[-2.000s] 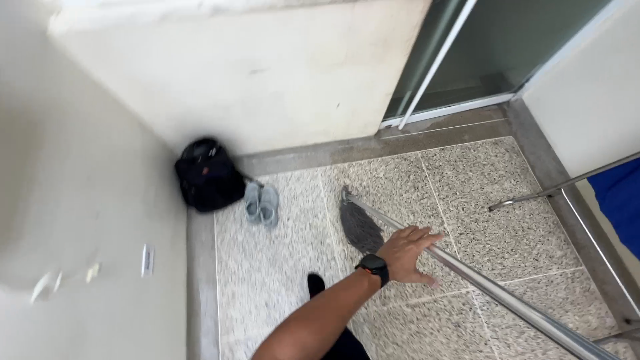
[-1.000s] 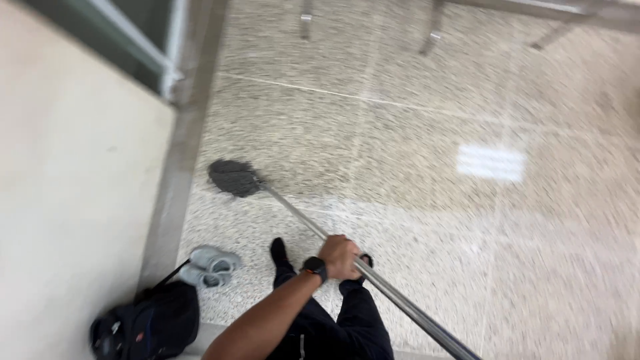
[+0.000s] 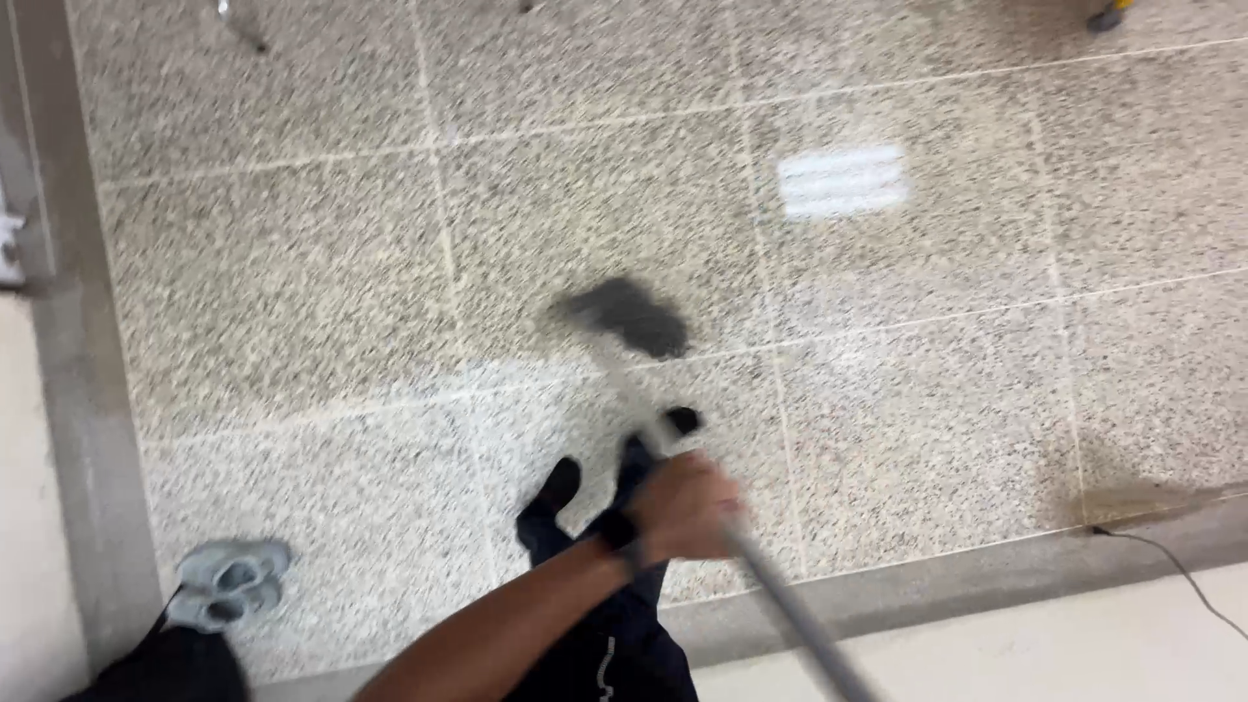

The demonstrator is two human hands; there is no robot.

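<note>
My left hand (image 3: 687, 507), with a dark watch on its wrist, is closed around the metal handle (image 3: 795, 614) of a mop. Up and to the left from the hand, the blurred shaft leads to a dark grey mop head (image 3: 629, 317), which lies on the speckled floor (image 3: 604, 214) just beyond my feet. The other way, the handle leaves the view at the bottom, right of my legs. My right hand is out of view, and so is the handle's upper end.
Light grey shoes (image 3: 232, 583) stand at the lower left beside a black bag (image 3: 171, 668). A wall base (image 3: 88, 409) borders the floor on the left, another along the bottom right. A black cable (image 3: 1175, 565) lies at lower right. A metal leg (image 3: 239, 24) shows at the top left.
The view has turned a lot. The mop head has moved away from the left wall base and closer to my feet. My left hand, fingers spread at first, closed around the handle and remains so.
</note>
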